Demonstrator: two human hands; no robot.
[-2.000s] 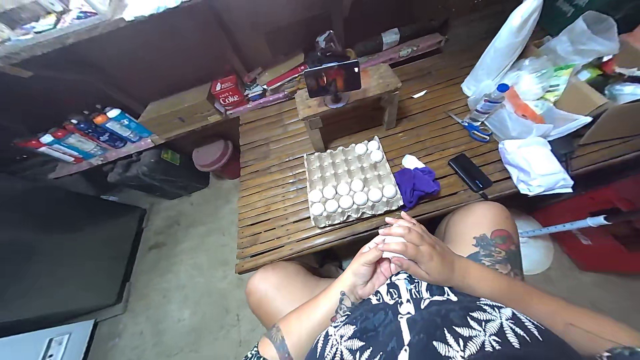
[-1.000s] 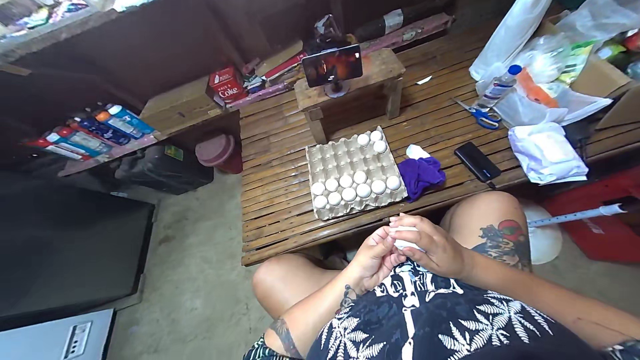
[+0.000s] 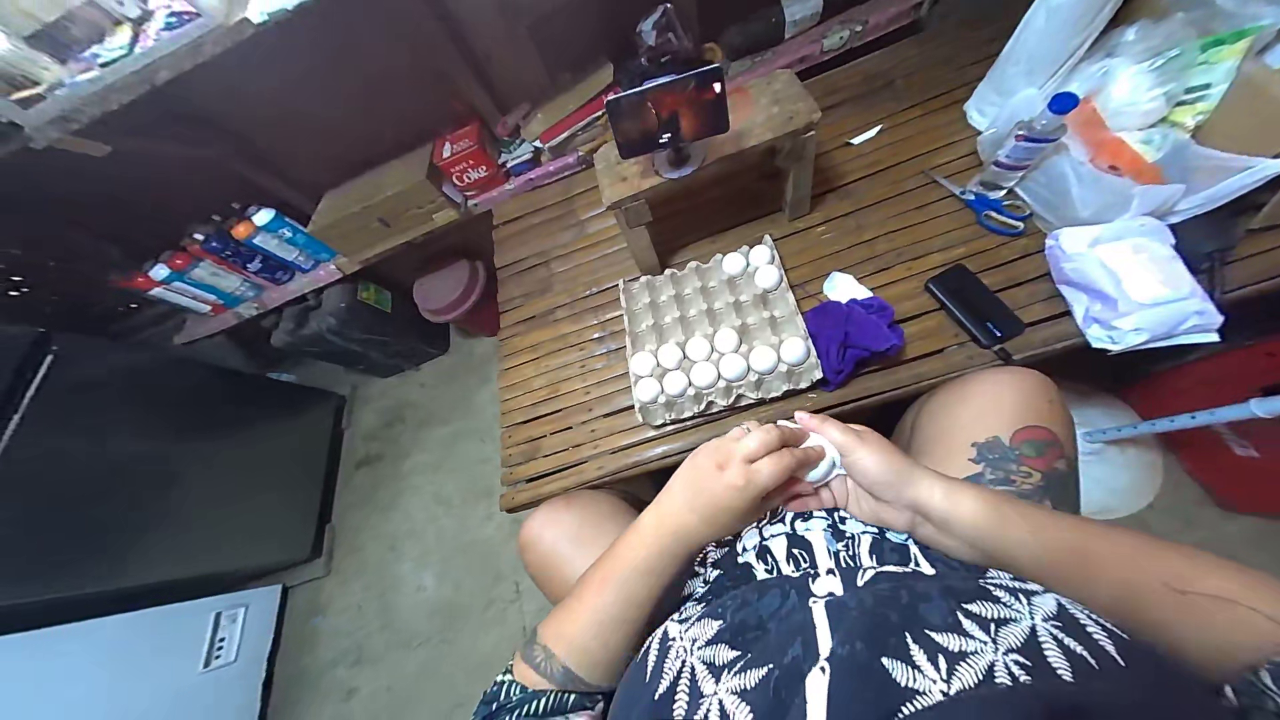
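Observation:
Both my hands meet over my lap, just below the bamboo bench's front edge. Between them is a white thing, an egg or a white cloth around one; I cannot tell which. My left hand has its fingers over it, and my right hand holds it from the other side. In front of them a grey pulp egg tray lies on the bench, with several white eggs in the near rows and a few at the far right corner. A purple cloth touches the tray's right side, beside a small white piece.
A small wooden stool behind the tray bears a propped phone. To the right lie a black power bank, blue-handled scissors, a capped bottle and a white packet. Spray cans line the left shelf.
My hands have parted somewhat from their closer clasp, and more of the white thing shows between them. The tray and the cloth stay in place on the bench.

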